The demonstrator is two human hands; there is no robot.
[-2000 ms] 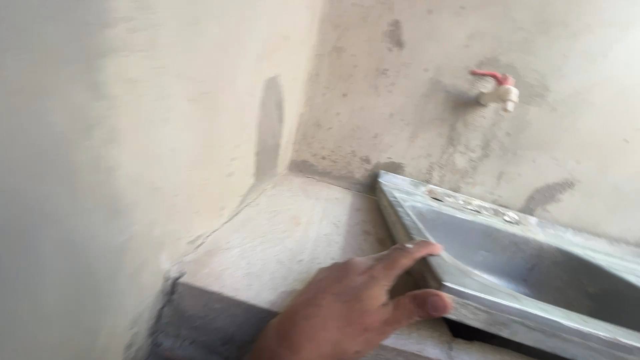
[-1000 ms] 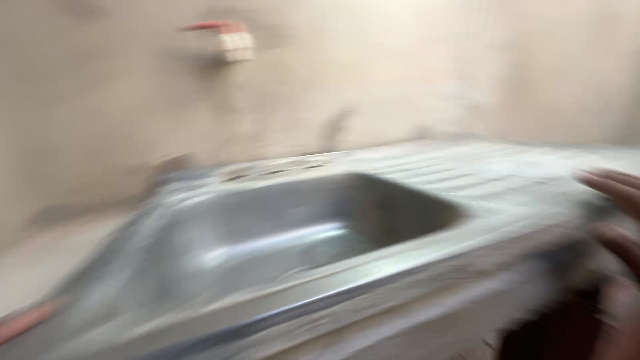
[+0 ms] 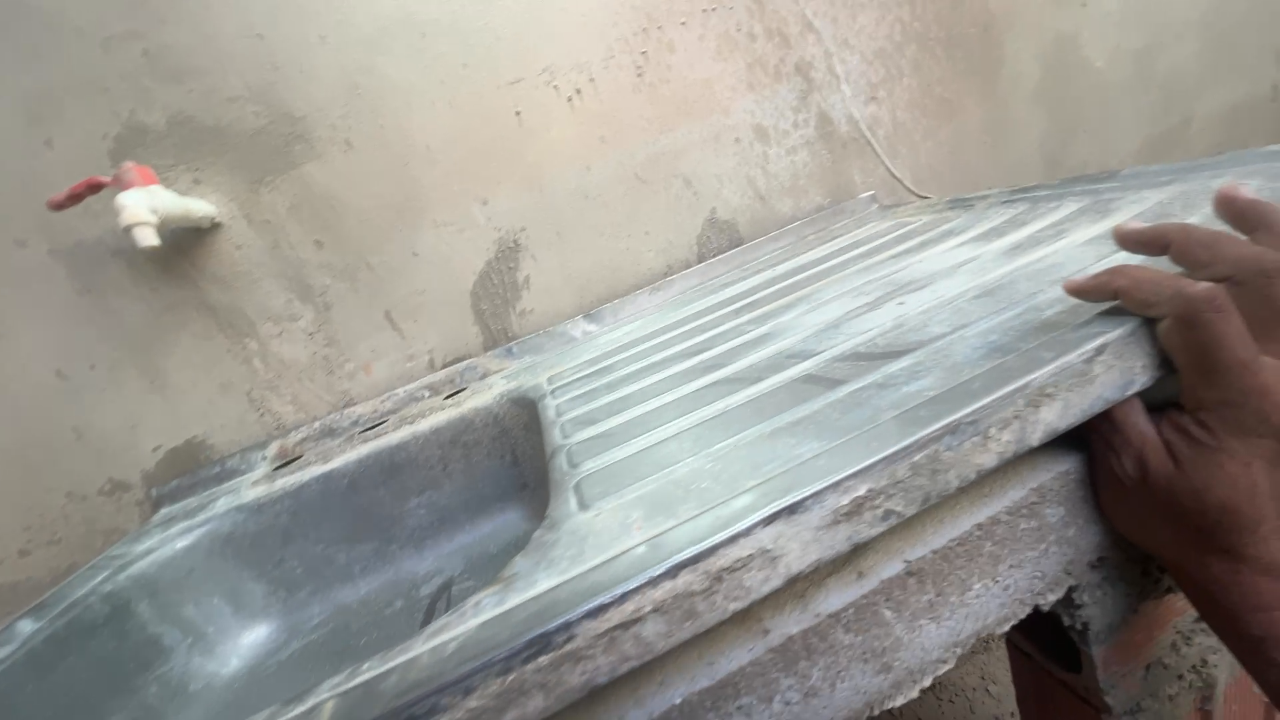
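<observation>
A dusty stainless steel sink unit lies on a rough masonry ledge, its basin (image 3: 330,540) at the lower left and its ribbed drainboard (image 3: 800,350) running to the upper right. At the right edge of the view, my right hand (image 3: 1200,370) grips the front rim near the drainboard's far end, with the fingers spread over the top and the thumb beneath. The rim's underside is partly hidden by this hand. My left hand is out of view.
A plastic tap with a red lever (image 3: 150,205) sticks out of the plastered wall (image 3: 400,150) behind the basin. A thin cord (image 3: 885,160) hangs down that wall. Below the sink's front edge is a rough concrete slab (image 3: 880,600), with reddish brick (image 3: 1145,635) at the lower right.
The view has swung right along the sink. The hand seen at the sink's left corner is gone from view. My right hand, spread by the right end one second ago, now grips the front rim.
</observation>
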